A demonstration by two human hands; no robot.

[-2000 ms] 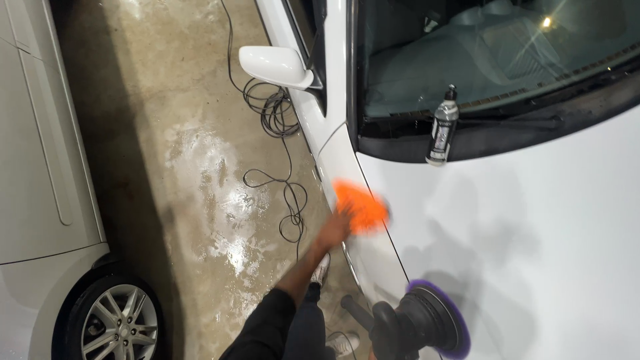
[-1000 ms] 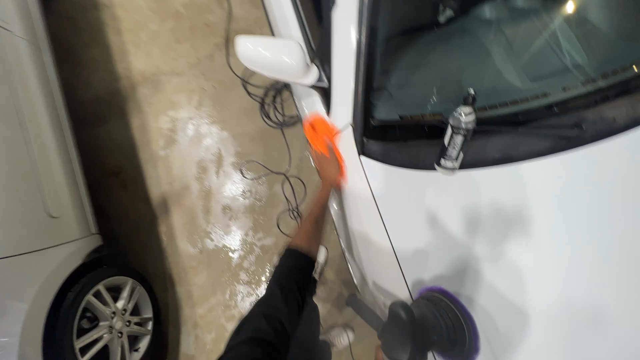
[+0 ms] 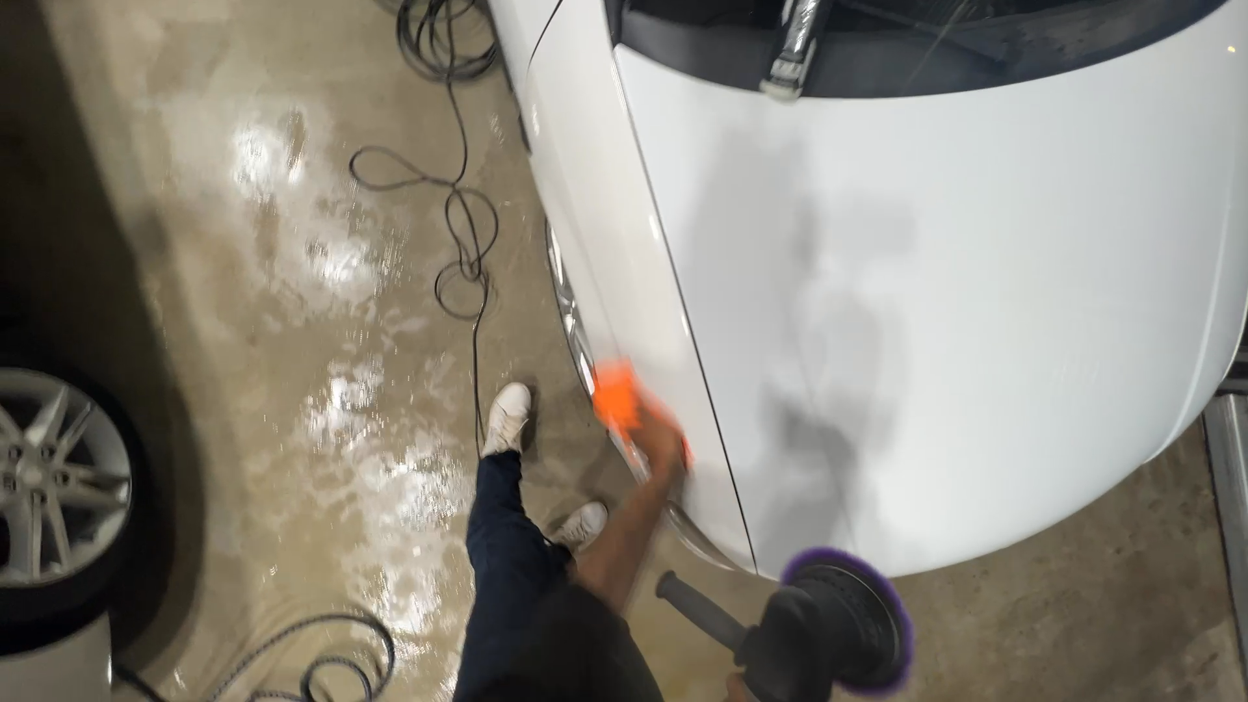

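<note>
My left hand (image 3: 655, 434) presses an orange cloth (image 3: 616, 395), blurred by motion, on the front fender (image 3: 585, 195) of a white car, above the wheel arch. At the bottom edge my right hand (image 3: 738, 687), mostly out of frame, holds a black polisher (image 3: 795, 634) with a side handle and a purple-edged pad. The polisher is at the front corner of the hood (image 3: 975, 322), its pad tilted and its face hidden. A dark bottle (image 3: 795, 49) with a label lies at the base of the windshield.
A black cable (image 3: 475, 361) lies looped on the wet concrete floor (image 3: 273, 322) beside the car. Another cable (image 3: 385, 643) curls at the bottom left. A second car's wheel (image 3: 39, 478) is at the left. My white shoes (image 3: 507, 419) stand close to the fender.
My left hand has moved with the orange cloth from near the mirror, along the fender, toward the car's front. The polisher stays in my right hand. The view has shifted toward the front of the car.
</note>
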